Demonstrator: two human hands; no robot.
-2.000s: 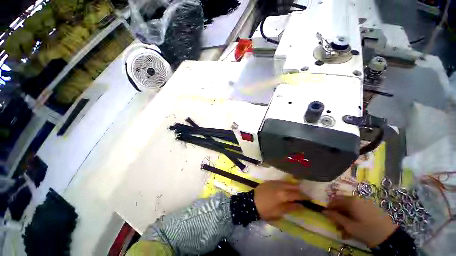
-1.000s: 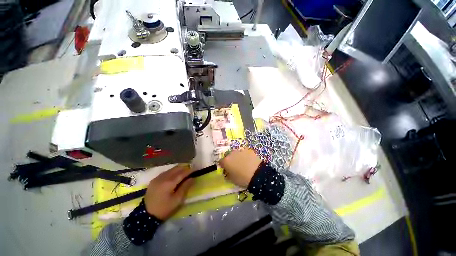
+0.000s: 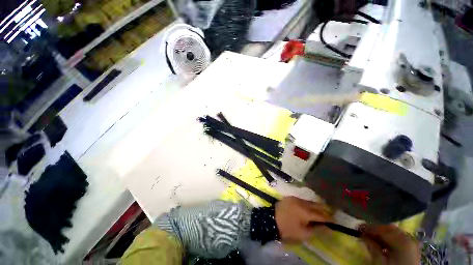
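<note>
A black webbing strap (image 3: 246, 186) runs from the pale table through my left hand (image 3: 301, 220) to my right hand (image 3: 391, 246). My left hand is closed around its middle in front of the machine head. My right hand pinches its right end; this hand is blurred and close to the bottom edge. The sewing machine head (image 3: 368, 181) has a dark grey cover with a red logo. The needle area is hidden under the head. A fanned pile of black straps (image 3: 244, 145) lies left of the machine. A metal ring at the held end cannot be made out.
Yellow tape (image 3: 254, 173) marks the table by the strap. A small white fan (image 3: 189, 54) stands at the far side. A dark pile of straps (image 3: 56, 199) lies at the left. A small part of the ring heap (image 3: 434, 253) shows at the lower right. A red item (image 3: 292, 50) lies behind.
The view swung right and then back left, so the machine now stands at the right and most of the ring heap is out of view. Both hands still hold the strap.
</note>
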